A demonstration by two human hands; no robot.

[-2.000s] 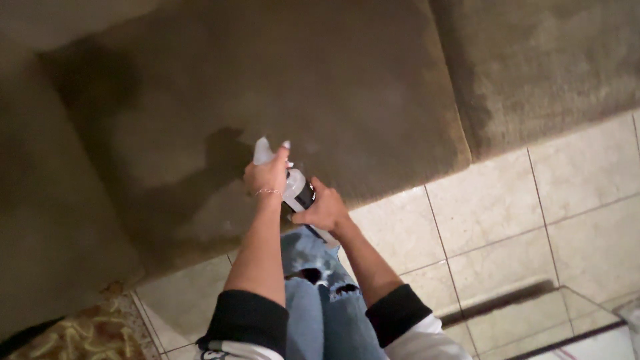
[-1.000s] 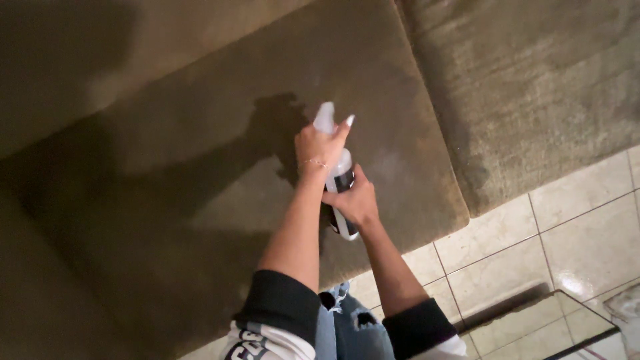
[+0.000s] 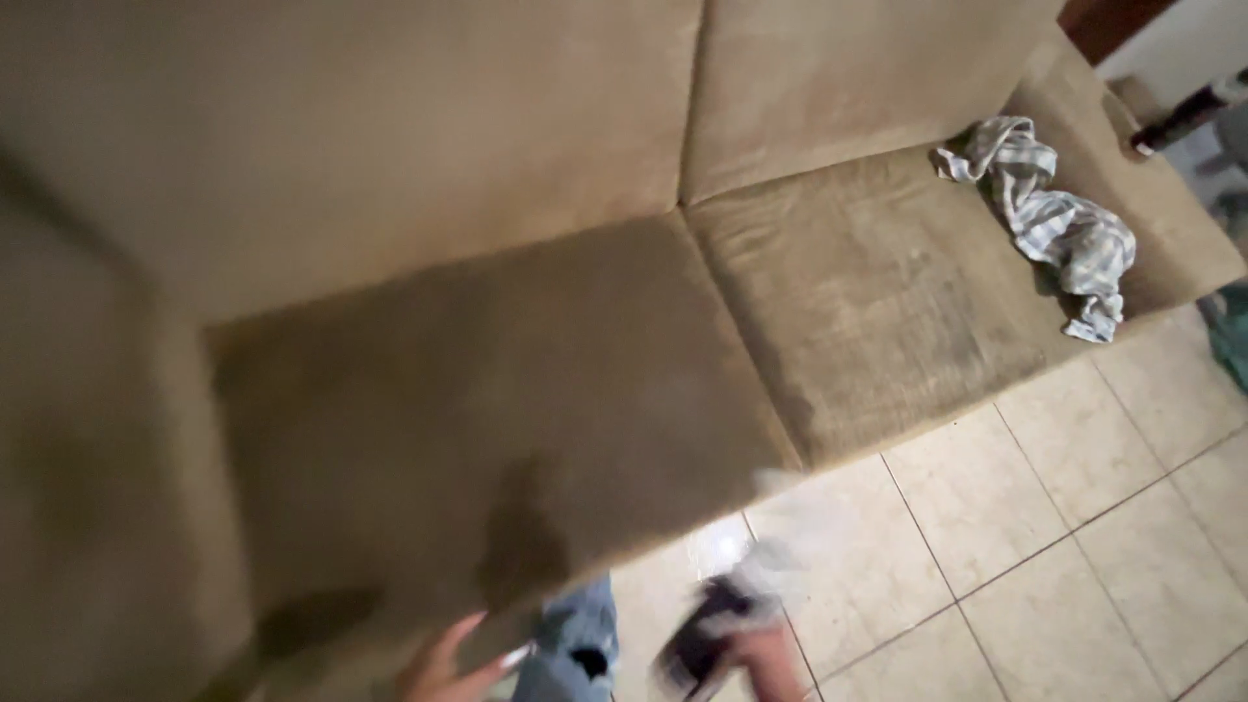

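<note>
My right hand (image 3: 765,663), blurred at the bottom of the view, is closed around a spray bottle (image 3: 717,624) with a dark label and a whitish top. The bottle is over the tiled floor, just in front of the sofa edge. My left hand (image 3: 453,663) is at the bottom edge, left of my jeans, with its thumb and a finger apart and nothing seen between them. Before me is a brown fabric sofa with a darker seat cushion (image 3: 487,409) on the left and a lighter, stained seat cushion (image 3: 877,302) on the right.
A crumpled checked cloth (image 3: 1063,224) lies on the right seat by the armrest (image 3: 1160,214). A dark cylindrical object (image 3: 1185,117) is beyond the armrest. Back cushions (image 3: 439,127) rise behind the seats. Pale floor tiles (image 3: 1053,468) run along the sofa front.
Both hands were on the spray bottle over the left seat; now the left hand is off it and the right holds it over the floor. The view has swung up toward the sofa back.
</note>
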